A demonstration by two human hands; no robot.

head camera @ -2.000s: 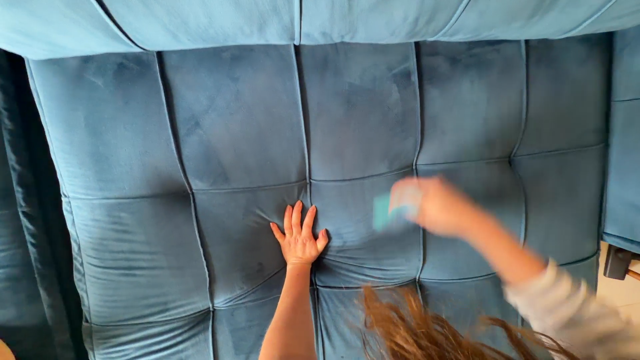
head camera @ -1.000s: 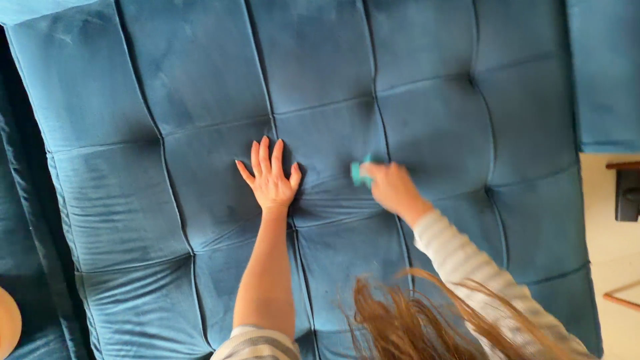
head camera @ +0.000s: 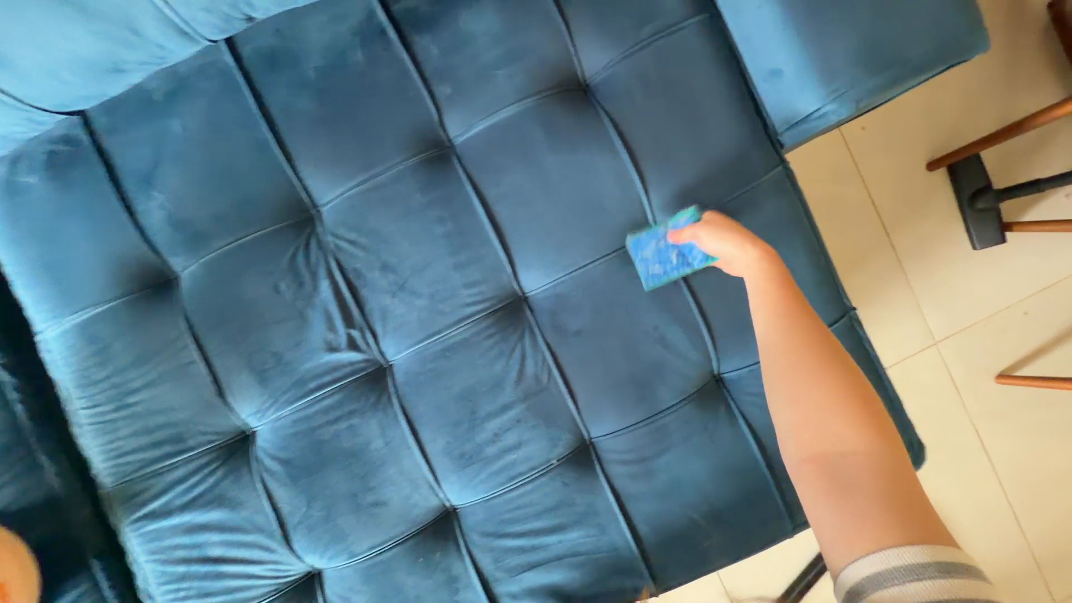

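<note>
My right hand (head camera: 722, 243) reaches in from the lower right, its forearm in a rolled, striped sleeve. It grips one end of a blue sponge (head camera: 667, 251) with greenish edges, over a seam of the tufted blue velvet seat cushion (head camera: 494, 335). Whether the sponge presses on the fabric or hovers just above it cannot be told. My left hand is not in view. Creases gather around the tufted seams left of centre.
The blue backrest (head camera: 92, 50) lies at upper left and another upholstered section (head camera: 854, 59) at upper right. On the tiled floor (head camera: 904, 301) at right are a black vacuum floor head (head camera: 978, 203) and wooden legs (head camera: 1005, 134). A rounded orange-tan thing (head camera: 15, 569) shows at lower left.
My left hand, spread on the cushion in both earlier frames, has gone out of view. My right hand still holds the sponge, now over a different part of the seat. The view has turned and shifted.
</note>
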